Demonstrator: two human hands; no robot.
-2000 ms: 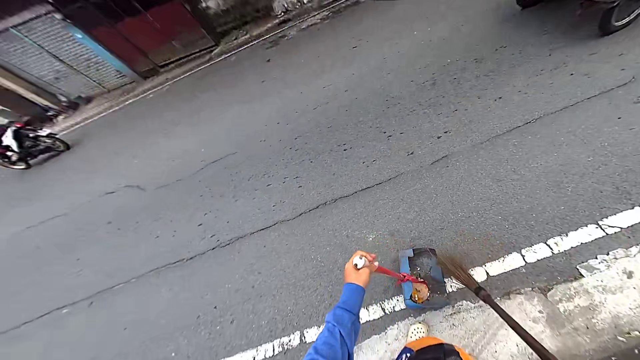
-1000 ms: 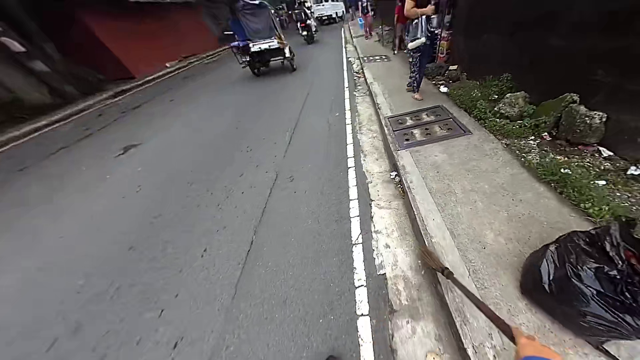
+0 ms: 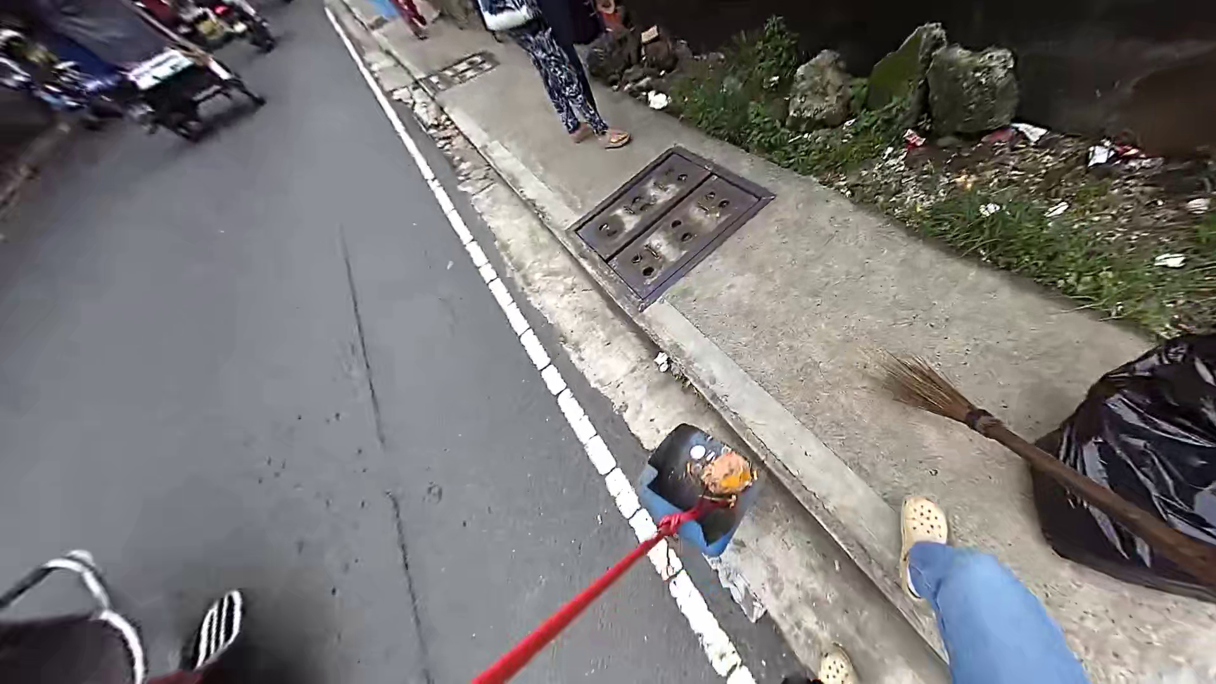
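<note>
A dustpan (image 3: 701, 486) of blue and black plastic hangs low over the gutter and the white road line, with orange-brown litter (image 3: 726, 472) in it. Its red handle (image 3: 589, 597) runs down out of the bottom edge, and neither of my hands shows. From the right edge a stick broom (image 3: 1054, 461) reaches in over the sidewalk, its bristles pointing left; the end of its shaft is out of view. Beside the broom, partly behind its shaft, sits a black garbage bag (image 3: 1154, 427). A foot in a cream clog (image 3: 923, 532) rests on the sidewalk.
The curb (image 3: 750, 399) runs diagonally beside the gutter. A metal drain cover (image 3: 673, 226) lies in the sidewalk, and a person (image 3: 560, 76) stands beyond it. At upper left is a tricycle (image 3: 171, 81). A striped shoe (image 3: 218, 627) and part of a vehicle show at lower left. Rocks (image 3: 974, 87) border the grass.
The view has swung from the road to the sidewalk. One second ago a hand on the broom showed at lower right; now it is out of view, and the dustpan is back in view.
</note>
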